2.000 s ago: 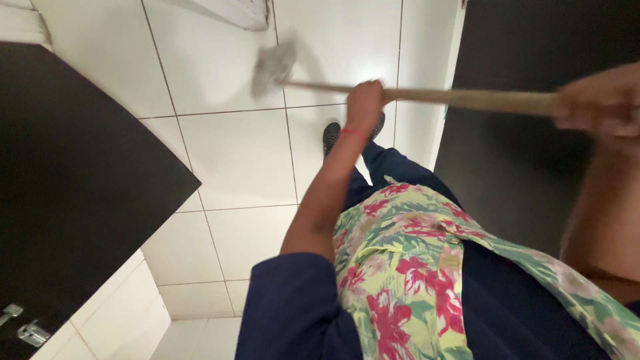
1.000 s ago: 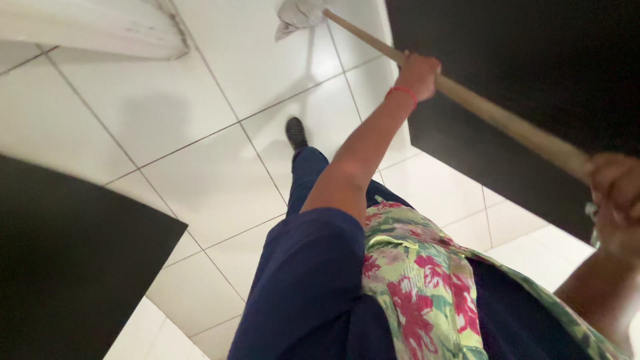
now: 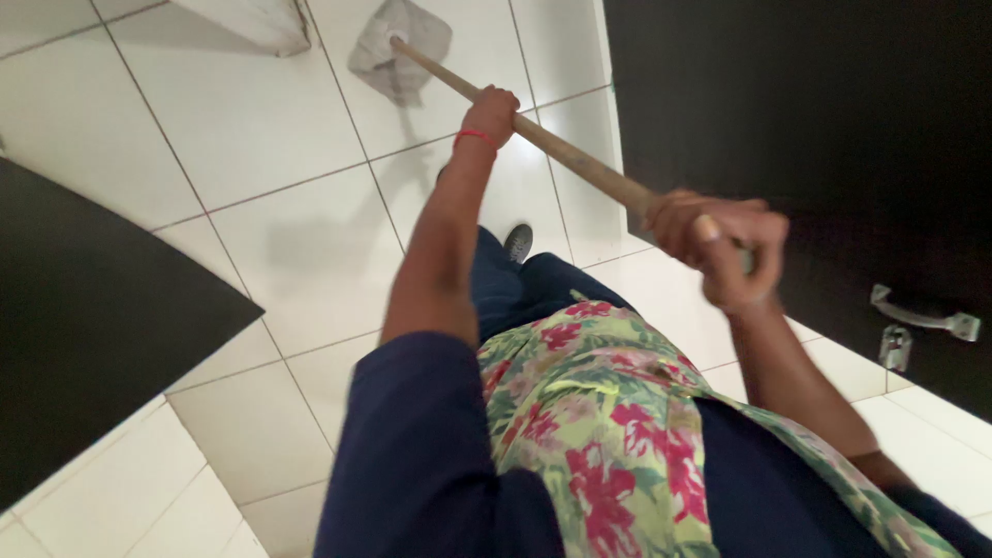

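Observation:
A wooden pole slants from the upper middle down to the right, with a grey cloth mop head at its far end against the white tiled floor. My left hand, with a red band at the wrist, is closed around the pole's middle. Around its near end is my right hand, thumb uppermost. A floral apron covers my front, and a dark shoe shows below it.
On the right stands a dark door panel with a metal handle and a latch. Another dark panel juts in from the left. The base of a white fixture meets the floor at the top left.
The view has shifted, bringing the right panel's handle and latch into sight. The whole mop head now shows, spread flatter than before. Both hands have kept hold of the pole.

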